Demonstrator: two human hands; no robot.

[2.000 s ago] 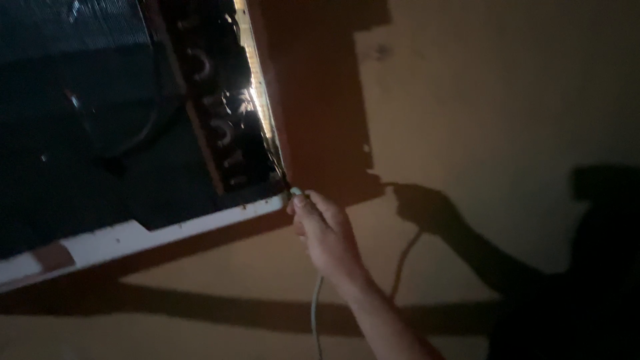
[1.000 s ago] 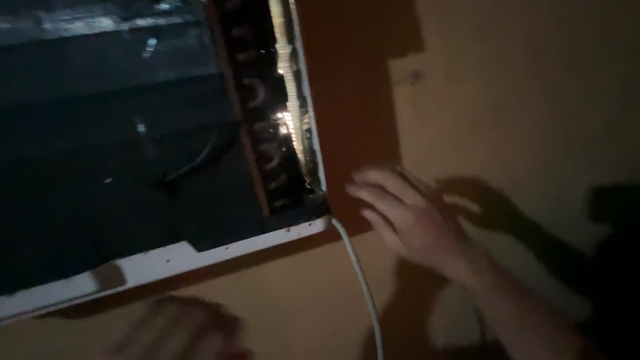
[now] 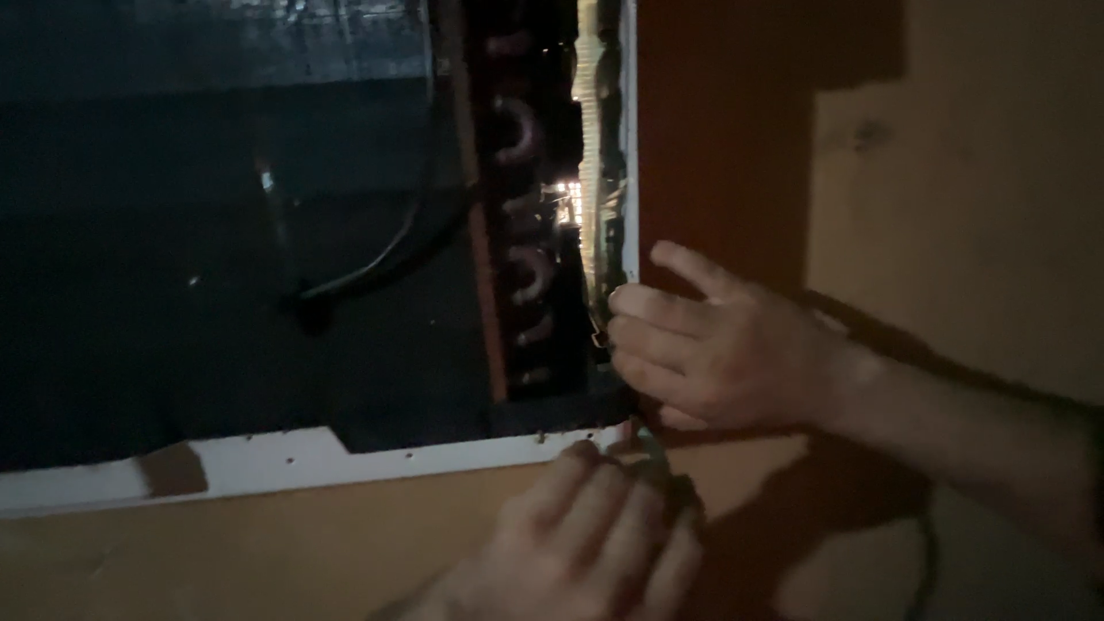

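Note:
An open metal unit with a white frame (image 3: 379,464) fills the left of the view, its dark inside showing U-shaped pipe bends (image 3: 528,274). Along its right side runs a pale, ribbed strip (image 3: 588,155), lit brightly. My right hand (image 3: 716,354) rests its curled fingertips at the frame's right edge, near the lower corner; whether it grips anything there is hidden. Below that corner, my left hand (image 3: 595,535) has its fingers bent around a light cable (image 3: 651,444), which comes out at the corner. Most of the cable is hidden by that hand.
A plain tan wall (image 3: 966,233) lies behind and to the right of the unit, with dark shadows of the unit and arms across it. Inside the unit a thin dark cable (image 3: 379,259) curves down across the dark panel.
My right hand held the cable at the corner, let it go and now touches the frame's side edge. My left hand has come up from the bottom of the view to the cable.

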